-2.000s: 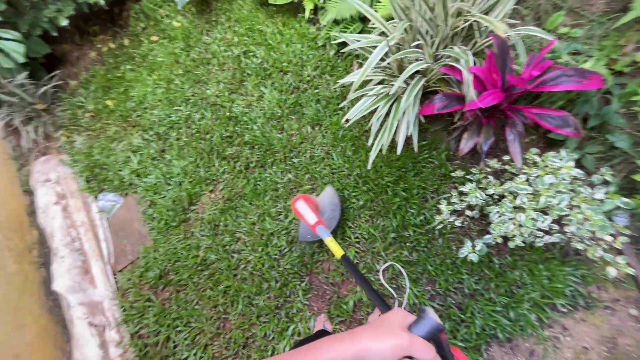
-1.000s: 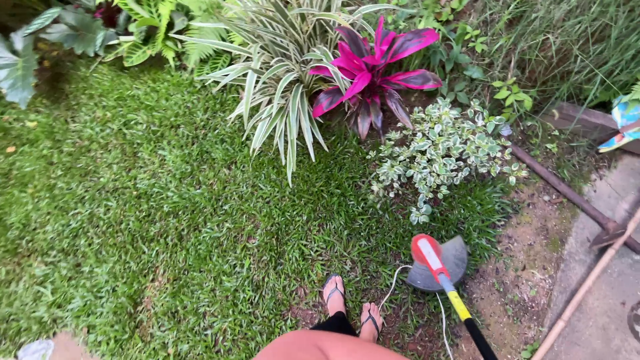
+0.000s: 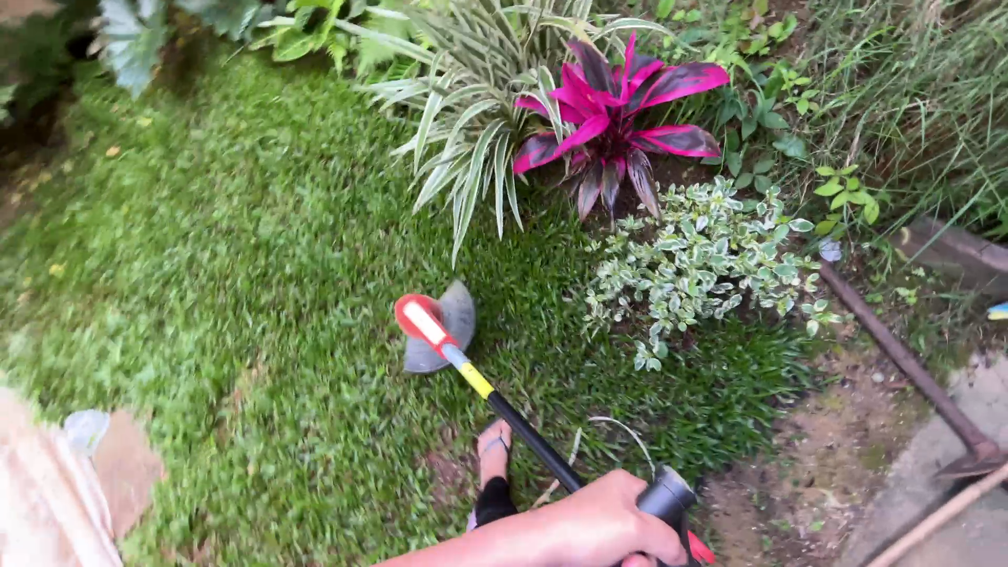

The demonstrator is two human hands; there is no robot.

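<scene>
A string trimmer with a red head (image 3: 425, 321), a grey guard (image 3: 459, 319), a yellow band and a black shaft (image 3: 535, 441) reaches over the grass from the lower right. My left hand (image 3: 622, 516) is closed around its black handle (image 3: 668, 496) at the bottom, the forearm coming in from the lower left. A pale cord (image 3: 630, 429) loops beside the shaft, just above the hand. Out of the frame is my right hand. My foot in a flip-flop (image 3: 494, 445) stands on the grass left of the shaft. Whether the cutting line spins cannot be seen.
A variegated shrub (image 3: 701, 260), a magenta-leaved plant (image 3: 614, 130) and a striped spider-like plant (image 3: 480, 102) border the grass. At right, a rusty metal-headed tool (image 3: 906, 362) and a wooden pole (image 3: 937, 520) lie by concrete. Pale slabs (image 3: 47, 480) edge the lower left.
The trimmer head has swung left from beside the shrub's lower edge onto the grass. My left hand, out of the frame one second ago, is visible again. The view has shifted.
</scene>
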